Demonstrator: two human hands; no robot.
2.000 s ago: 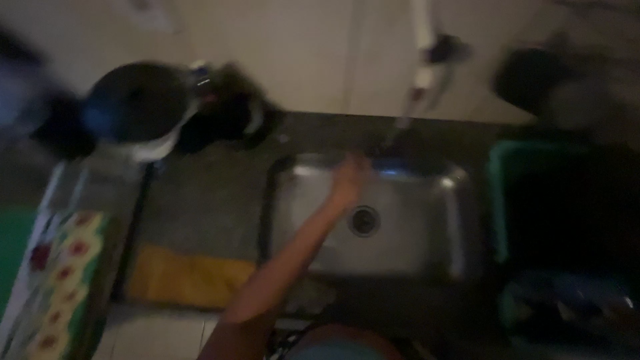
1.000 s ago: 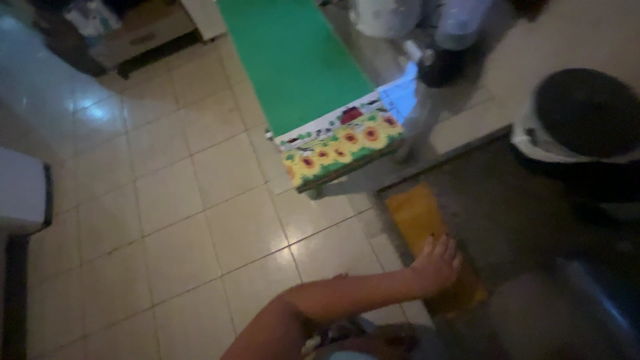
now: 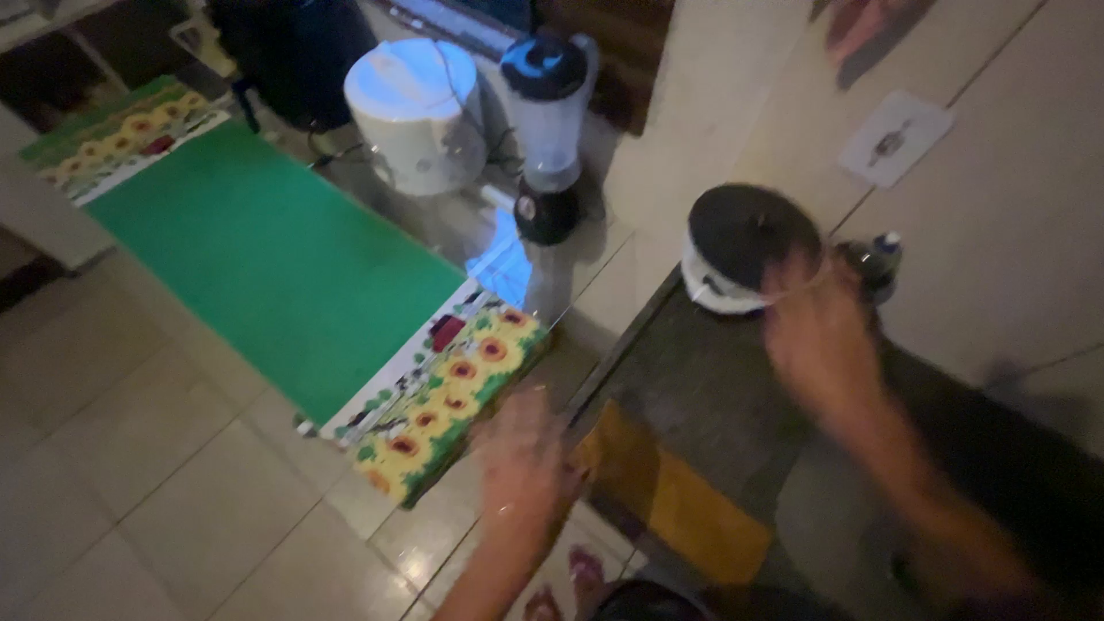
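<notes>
My right hand [image 3: 815, 315] is at the near right side of a white round container with a dark lid [image 3: 750, 237], which stands on the dark stone counter [image 3: 707, 371]. Blur hides whether its fingers grip the rim or only touch it. My left hand [image 3: 526, 457], also blurred, is over the counter's left edge, beside the corner of a yellow-orange cloth [image 3: 673, 492]. Whether it holds the cloth's corner cannot be seen. Just left of it is the sunflower-print end of a green table runner [image 3: 285, 267].
A blender [image 3: 548, 129] and a white lidded appliance [image 3: 418, 121] stand behind the runner. A small bottle [image 3: 884, 254] is behind my right hand. A wall plate [image 3: 897, 138] is at upper right. Tiled floor [image 3: 198, 483] lies below at left.
One hand was over the sink, then on the orange cloth; now both hands are in view, the right one at the lidded container. The view has swung left from the sink.
</notes>
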